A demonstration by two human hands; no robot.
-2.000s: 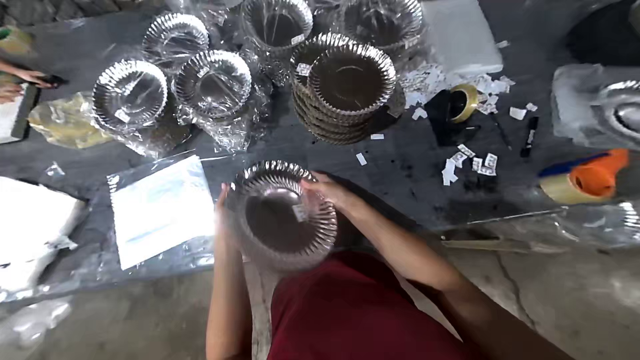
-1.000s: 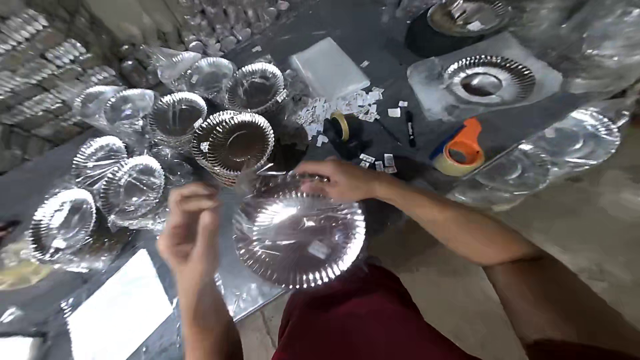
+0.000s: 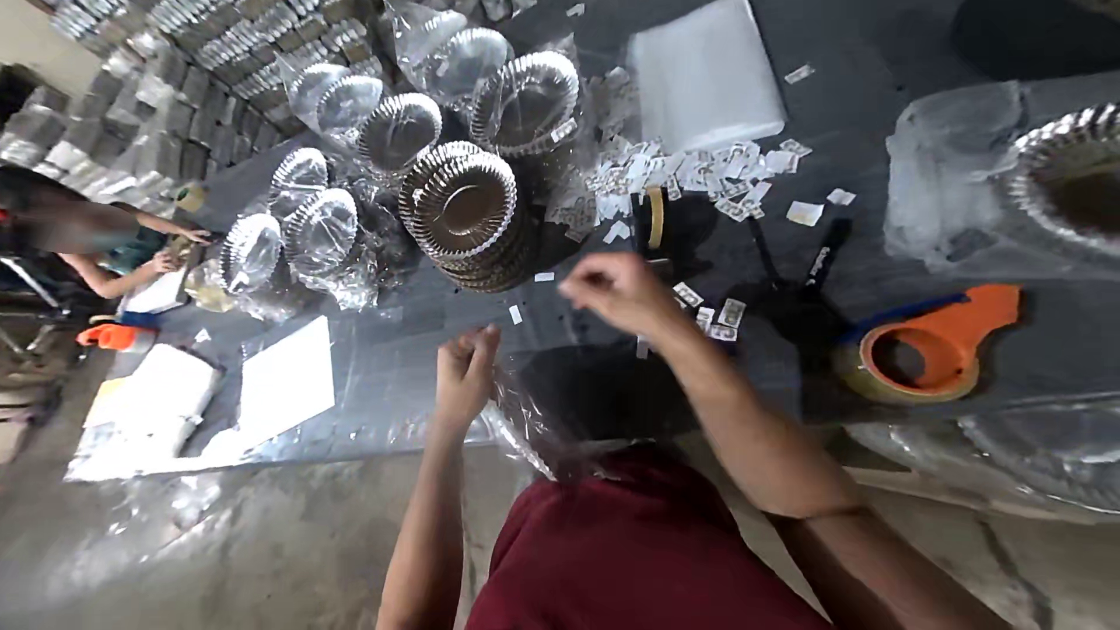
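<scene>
My left hand [image 3: 466,372] pinches the edge of a clear plastic bag [image 3: 534,420] that hangs at the table's front edge, against my torso. Whether a foil plate is inside the bag cannot be made out. My right hand [image 3: 612,293] is raised over the table, its fingers curled and blurred; nothing can be told between them. Beyond the hands stands a stack of fluted foil plates [image 3: 464,206]. Small printed paper labels [image 3: 700,171] lie heaped behind my right hand, beside a yellow tape roll [image 3: 654,217].
Wrapped foil plates [image 3: 322,229] crowd the back left. A stack of clear bags [image 3: 709,74] lies at the back. On the right are a black marker [image 3: 827,254], an orange tape dispenser [image 3: 945,346] and a plate on plastic [image 3: 1072,175]. A co-worker [image 3: 96,227] is at the far left.
The foil plate that was between my hands no longer shows clearly there. My right hand has let go and moved away from it. The view has turned back left.
</scene>
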